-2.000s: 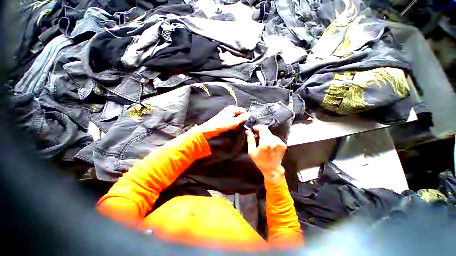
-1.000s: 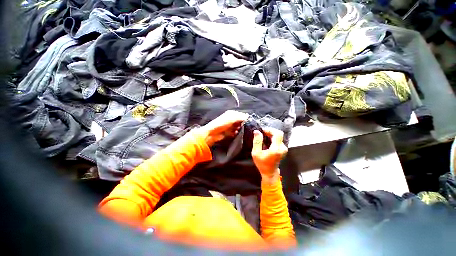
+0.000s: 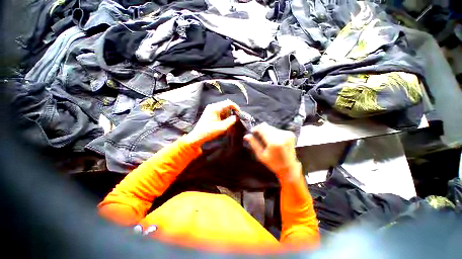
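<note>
A washed black-grey denim jacket point(image 3: 175, 119) lies at the table's near edge, with a small yellow embroidery patch point(image 3: 152, 105) at its left. My left hand point(image 3: 217, 121) pinches a narrow seamed part of the jacket point(image 3: 245, 118) between thumb and fingers. My right hand point(image 3: 271, 145) is at the other end of that part, a little lower and to the right, with fingers bent and blurred. Whether it grips cloth or a small tool cannot be told. Dark cloth hangs below both hands.
A pile of grey and black garments point(image 3: 202, 38) covers the table behind the jacket. A folded garment with yellow-green embroidery point(image 3: 372, 94) lies at the right. The white table edge point(image 3: 344, 132) shows beside it. More dark garments point(image 3: 354, 205) lie low at the right.
My left hand has moved left and slightly up with the cloth. The wide grey piece between the hands now shows as a narrow strip. My right hand has turned and shifted slightly right.
</note>
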